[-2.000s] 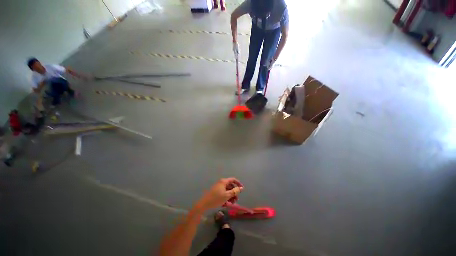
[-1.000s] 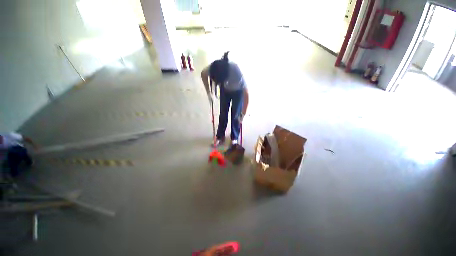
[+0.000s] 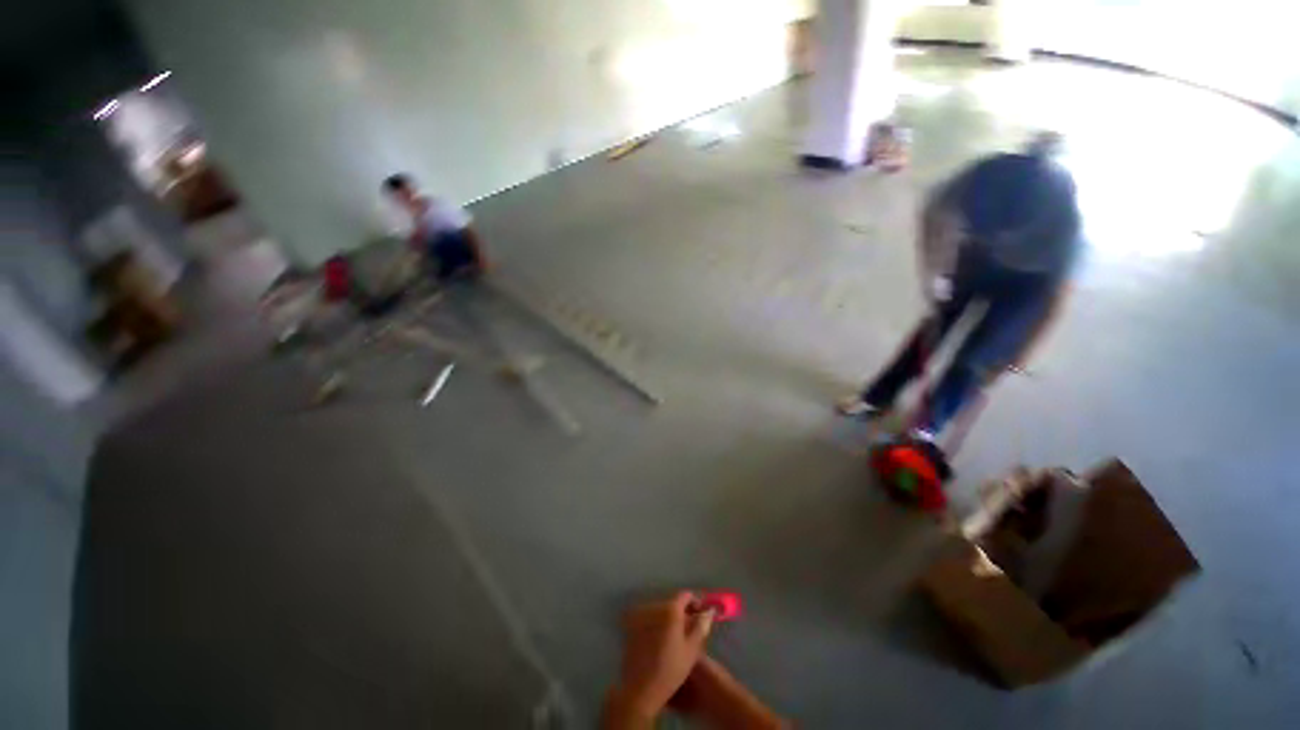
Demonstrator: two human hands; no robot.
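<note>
A red broom head (image 3: 723, 605) shows at the lower centre, just beyond my hands, with its handle mostly hidden by them. My left hand (image 3: 660, 645) is closed, seemingly around the handle; the image is blurred. My right hand (image 3: 696, 682) is close below it, partly covered by my left hand, and its fingers cannot be made out. Its forearm comes in from the bottom edge.
An open cardboard box (image 3: 1019, 620) stands at the right. A bent-over person (image 3: 1005, 243) holds a red-green broom head (image 3: 910, 474) beside it. Another person (image 3: 445, 240) crouches at the left near metal profiles (image 3: 549, 392). A white pillar (image 3: 838, 86) stands behind.
The view has swung left; the box and standing person now appear further right and larger. My hands have come into view at the bottom, absent one second ago. The helper bends lower.
</note>
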